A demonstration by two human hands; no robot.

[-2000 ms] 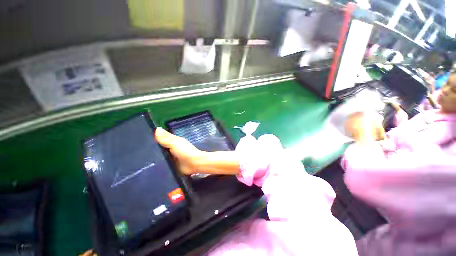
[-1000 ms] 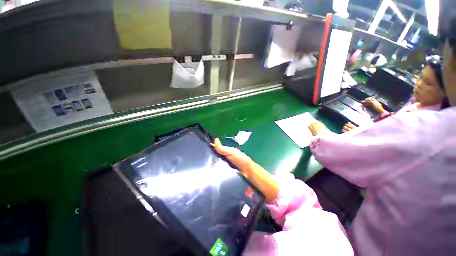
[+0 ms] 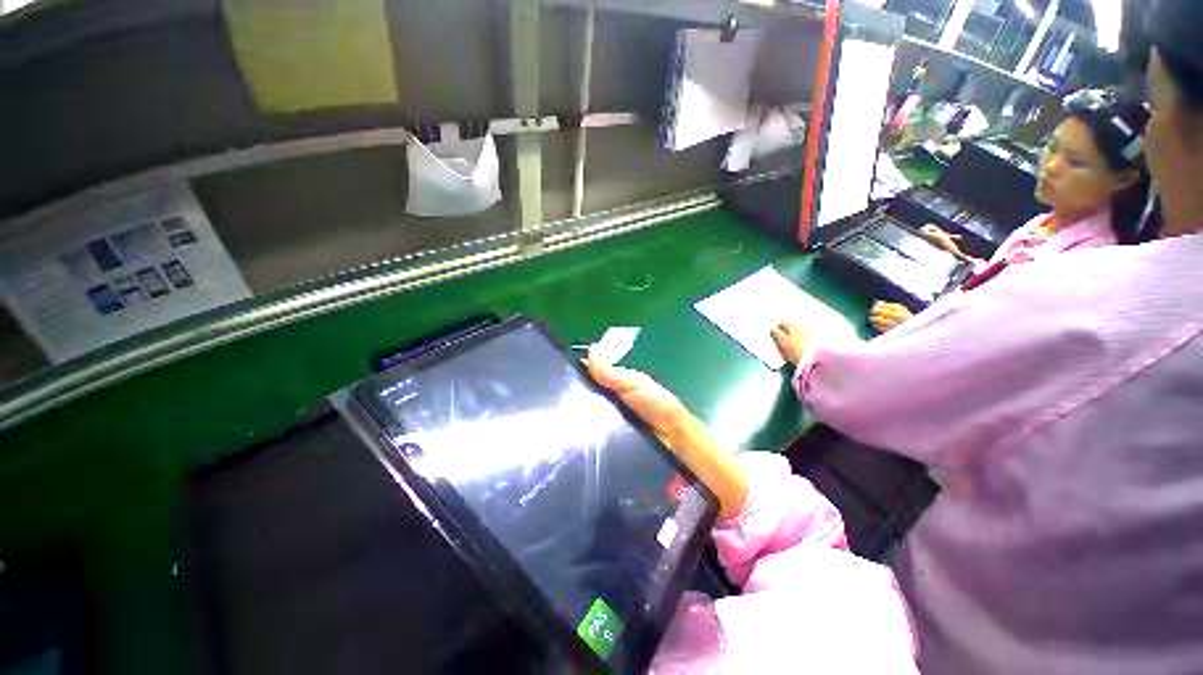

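Note:
A large black tablet (image 3: 528, 462) is held tilted above the right part of a black tray (image 3: 284, 541). Its glossy screen shows strong glare, a faint line of text and small red, white and green buttons at the near end. My right hand (image 3: 647, 402) grips the tablet's right edge, its fingers partly hidden. My left hand is not in view. The tray's left part holds no tablet. The dark edge of another thing (image 3: 435, 343) shows behind the held tablet; most of it is hidden.
A small white piece (image 3: 615, 346) lies behind my right hand. A neighbour's hand rests on a white sheet (image 3: 772, 317) at the right. Another person sits farther off by black trays (image 3: 897, 257). A dark slab (image 3: 33, 620) shows at lower left. A red-edged white panel (image 3: 851, 132) stands behind.
The tablet has moved right from the tray's left part and now covers the other tablet seen there before. The neighbour's hand and the white sheet have come down onto the bench.

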